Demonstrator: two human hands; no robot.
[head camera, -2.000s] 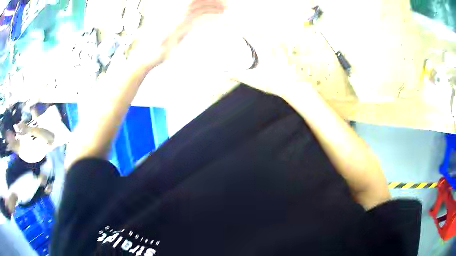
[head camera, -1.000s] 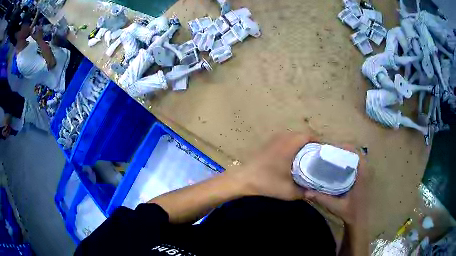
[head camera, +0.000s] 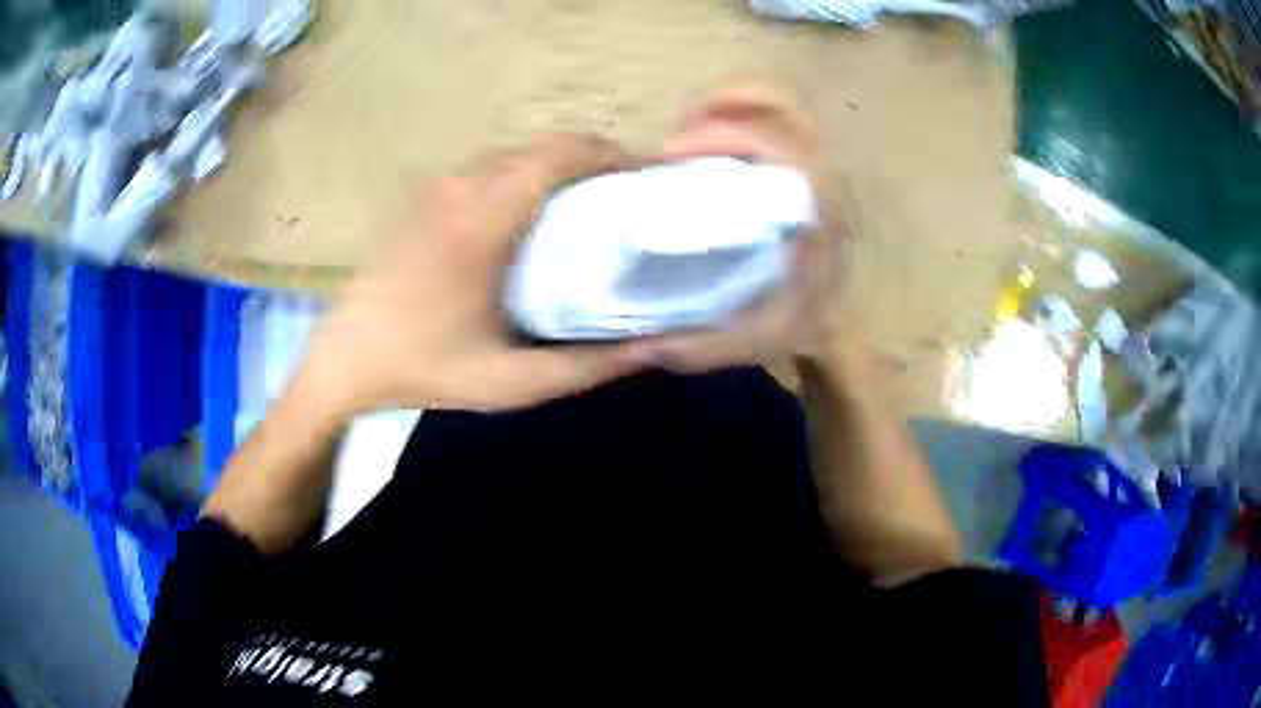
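A white figurine lower body (head camera: 657, 249) is held waist end up in front of my chest, over the table's near edge. Its oval waist faces the camera, with a pale block and a grey shaded area inside; motion blur hides the detail. My left hand (head camera: 450, 277) grips its left side, with the thumb along the near side. My right hand (head camera: 795, 256) grips its right side, with fingers at the far rim. The rest of the part below the waist is hidden.
Piled grey-white parts (head camera: 132, 118) lie at the far left of the brown table (head camera: 374, 97). A small yellow item (head camera: 1016, 295) and white scraps lie at right. Blue crates (head camera: 145, 360) stand at left. Blue (head camera: 1086, 526) and red stools (head camera: 1083, 650) stand at lower right.
The view has swung right since one second ago. The held part now appears further left and higher in the picture, more tilted and blurred. Both hands still hold it.
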